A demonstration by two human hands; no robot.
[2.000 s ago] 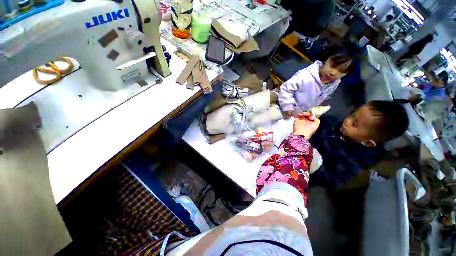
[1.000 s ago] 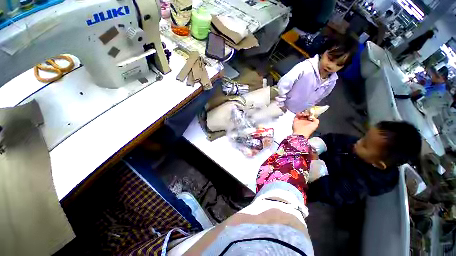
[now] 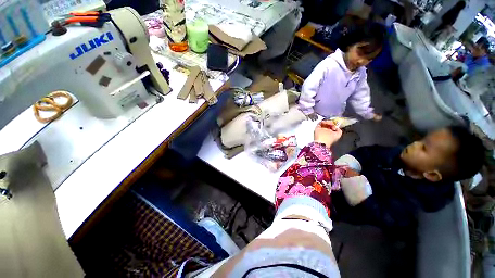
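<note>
My right hand (image 3: 327, 132), in a red floral sleeve, is stretched out over the far side of the low white side table. Its fingers are closed on a small pale yellowish packet (image 3: 343, 122). A clear plastic bag with small packets (image 3: 270, 146) lies on the side table, left of my hand. Rolled khaki cloth bundles (image 3: 239, 129) lie beside the bag. My left hand is not in view. A khaki fabric panel (image 3: 32, 217) hangs over the machine table edge at the lower left.
The white JUKI sewing machine (image 3: 103, 76) stands at the upper left on a white table (image 3: 108, 157). Khaki strips (image 3: 196, 86) lie at its end. A child in a pale hoodie (image 3: 336, 84) stands beyond the side table. A child in dark clothes (image 3: 401, 179) is at the right.
The view has shifted slightly. The child in dark clothes has moved right and lower. The pale-hoodied child now has an arm out to the side. My right hand still holds the packet.
</note>
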